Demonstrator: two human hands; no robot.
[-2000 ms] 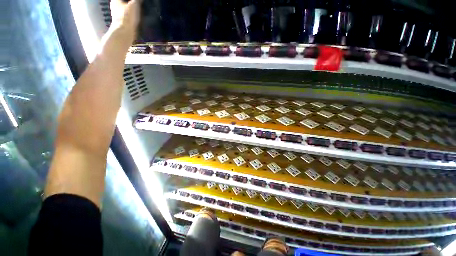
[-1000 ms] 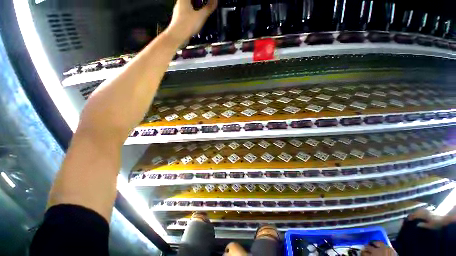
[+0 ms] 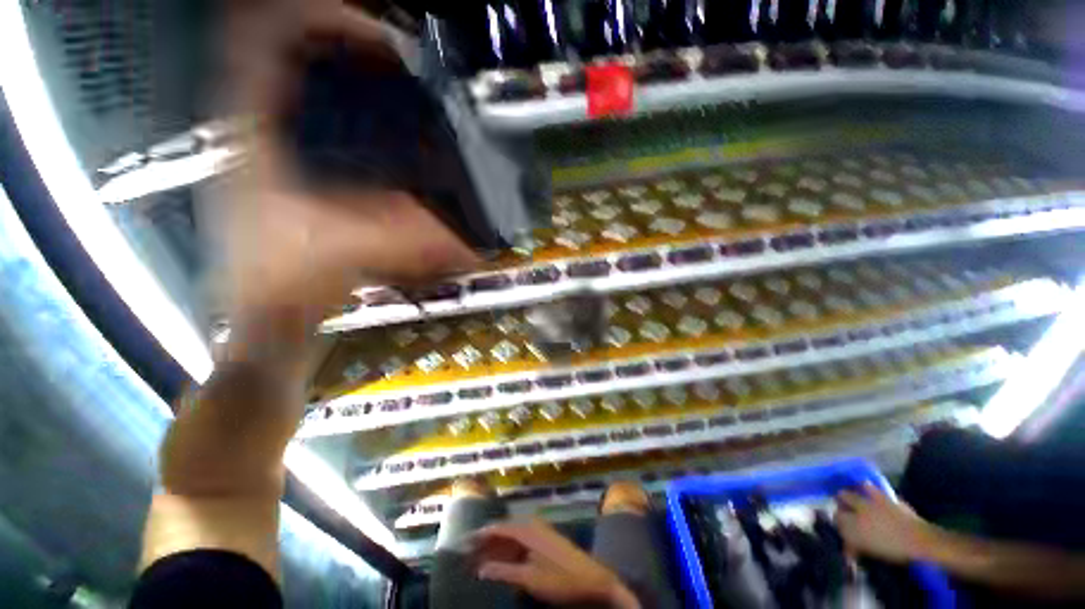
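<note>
My left hand (image 3: pixel 345 226) is large and blurred at upper left, close to the camera, shut on black power adapters (image 3: pixel 381 125); how many cannot be told. A small blurred grey shape (image 3: pixel 571 321) shows below and right of it, in front of the rack. My right hand (image 3: pixel 535 562) is low in the middle, between my knees, with fingers apart and nothing visible in it. A blue bin (image 3: pixel 773 482) at lower right holds dark adapters and cables (image 3: pixel 773 541).
The rack's curved white shelves (image 3: pixel 666 264) carry pale sockets on yellow boards. Dark adapters (image 3: pixel 738 24) stand on the top shelf, above a red tag (image 3: pixel 609 90). Another person's hand (image 3: pixel 886 529) reaches into the bin from the right. Bright light strips (image 3: pixel 345 500) edge the rack.
My left hand has come down from the top shelf towards the camera with the adapters. My right hand has risen further into view. The view has tilted, showing more of the blue bin.
</note>
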